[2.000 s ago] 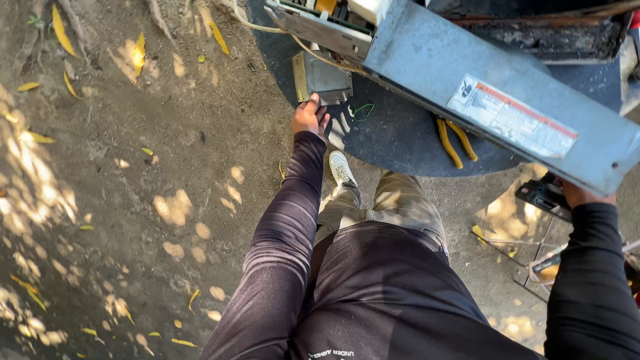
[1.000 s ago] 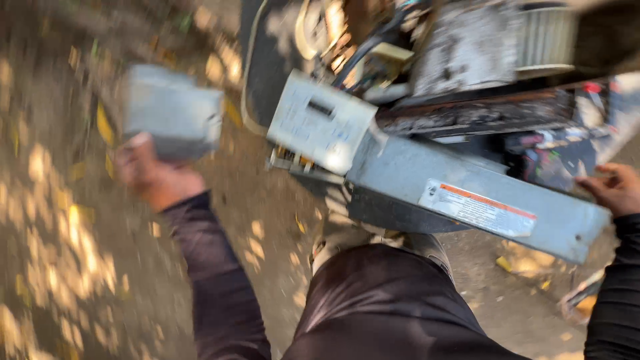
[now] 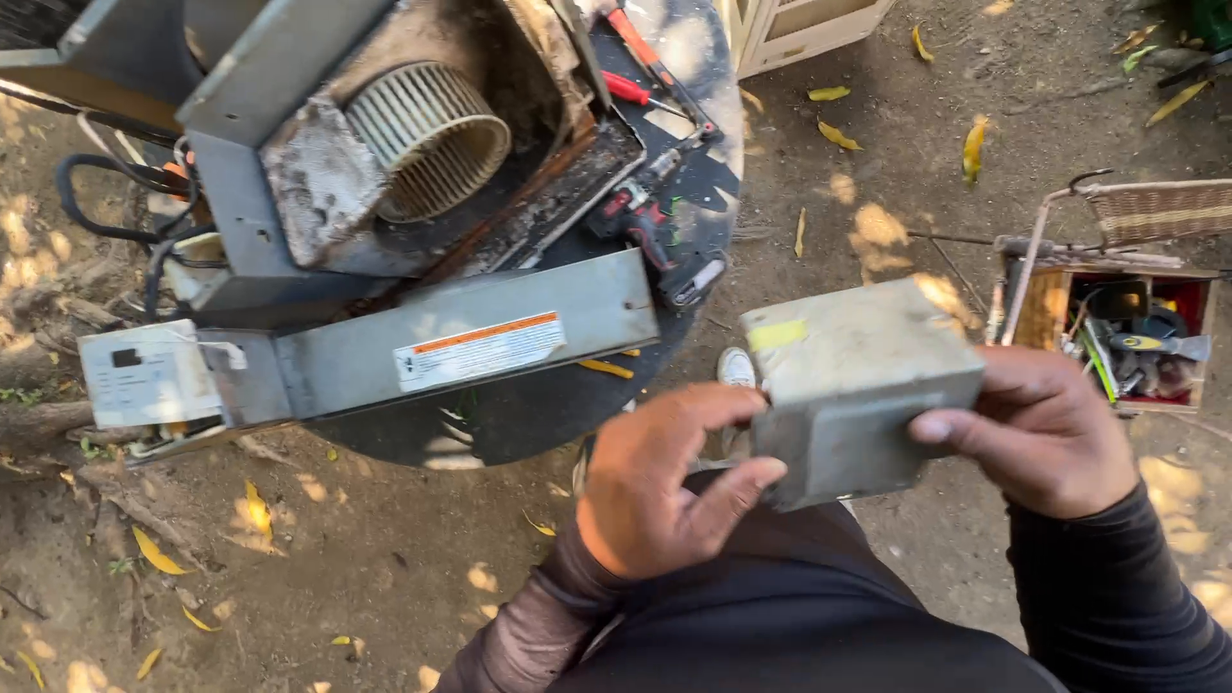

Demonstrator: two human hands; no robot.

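A grey sheet-metal box cover point(image 3: 857, 385) with a yellow patch is held in front of my body, off the table. My right hand point(image 3: 1049, 428) grips its right end, thumb on the near face. My left hand point(image 3: 674, 476) is at its left edge, thumb and index finger on either side of the corner. To the left, a long grey metal panel point(image 3: 472, 337) with an orange-striped label lies on the round dark table point(image 3: 385, 433). Behind it stands a rusty metal housing point(image 3: 236, 202) with a squirrel-cage blower wheel point(image 3: 428, 140).
A red and black cordless drill point(image 3: 640, 221), a red-handled screwdriver point(image 3: 630, 89) and an orange-handled tool point(image 3: 640, 43) lie on the table. A wooden box point(image 3: 1044, 313) of tools stands on the ground at right, by a wicker piece point(image 3: 1165, 212). A slatted crate point(image 3: 808, 34) is at the top.
The metal cover, in my left hand out to the left a second ago, is now before me at both hands. My right hand has left the long panel's end. The view has swung right.
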